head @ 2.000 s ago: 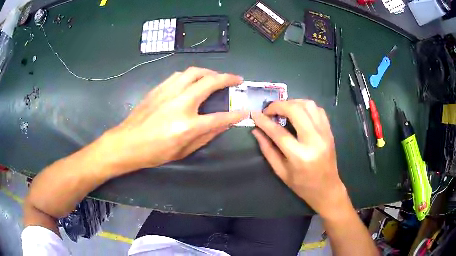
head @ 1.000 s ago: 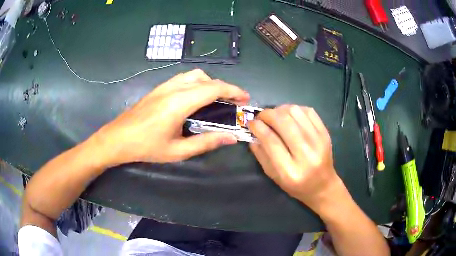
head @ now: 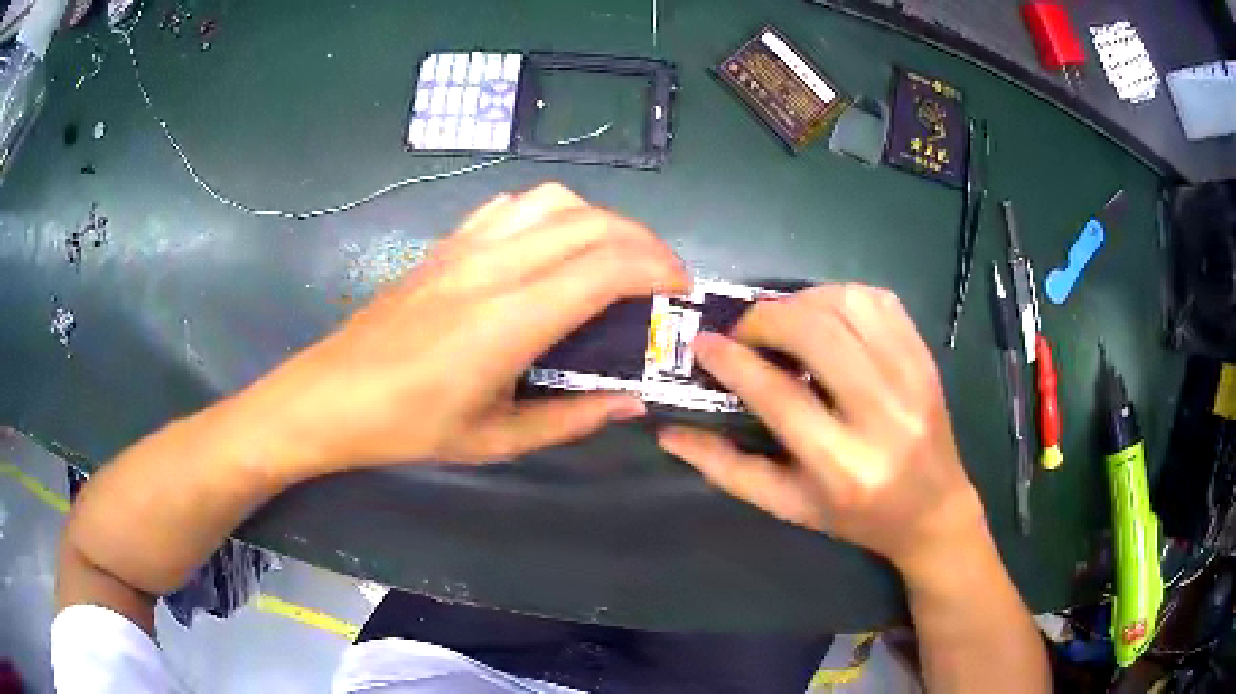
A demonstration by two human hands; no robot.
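The phone board in its housing point(head: 691, 393) lies across the middle of the mat, between my hands. The dark glass of the LCD display module point(head: 607, 344) shows at its left part, with the orange-gold flex cable point(head: 659, 335) at the display's right edge. My left hand point(head: 502, 339) holds the left end, fingers over the far edge and thumb at the near edge. My right hand point(head: 847, 414) is bent over the right end, a fingertip touching beside the flex cable, its thumb near the front edge. The right end is partly hidden under my right fingers.
On the green mat point(head: 447, 542): front housing with keypad point(head: 468, 102), solder wire point(head: 292, 213), battery point(head: 782, 84), black card point(head: 930, 125), translucent piece point(head: 859, 132), tweezers point(head: 968, 237), red-handled screwdriver point(head: 1046, 400), blue pry tool point(head: 1076, 260), green electric screwdriver point(head: 1133, 549). Small screws point(head: 88, 233) lie left.
The phone part was light-faced with the display largely covered; now the display's dark glass and flex cable show. My right fingers have shifted right, and the view has shifted slightly.
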